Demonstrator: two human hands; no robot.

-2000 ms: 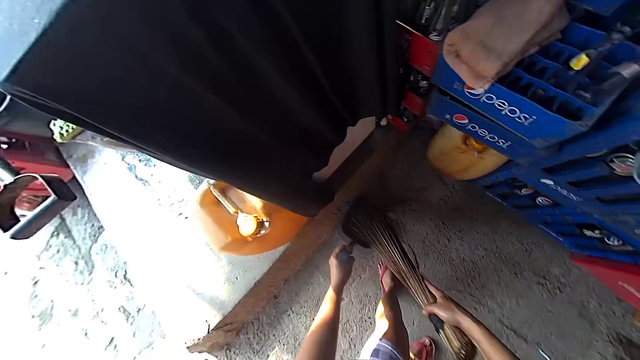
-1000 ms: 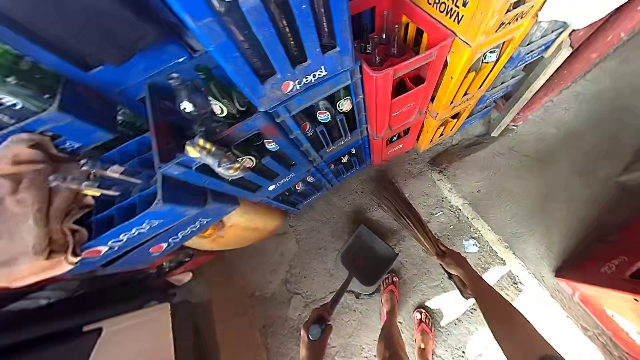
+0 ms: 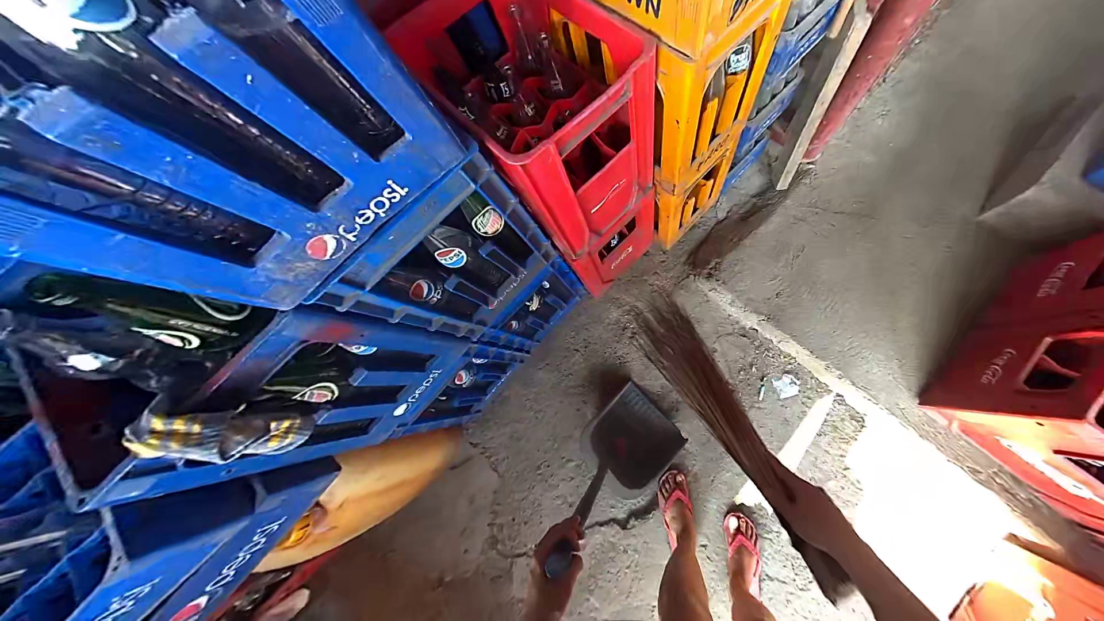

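My left hand (image 3: 559, 552) grips the handle of a dark dustpan (image 3: 636, 438), whose pan rests on or just over the concrete floor, in front of my feet in pink flip-flops (image 3: 742, 543). My right hand (image 3: 809, 511) is closed around the bound part of a stick broom (image 3: 711, 401). Its bristles spread toward the crates, ahead and to the right of the dustpan. A crumpled scrap of litter (image 3: 786, 385) lies on the floor to the right of the broom. Whether the bristles touch the floor I cannot tell.
Stacked blue bottle crates (image 3: 379, 250) stand on the left, beside red crates (image 3: 595, 164) and yellow crates (image 3: 707, 95). More red crates (image 3: 1035, 362) are at the right. A wooden plank (image 3: 824, 95) leans near a red post (image 3: 871, 78). A round tan object (image 3: 388, 496) lies beside the blue crates.
The view has swung right from the black cloth and orange patch to the crates. Both hands keep hold of the dustpan and broom; the broom and dustpan are now farther apart than two seconds ago.
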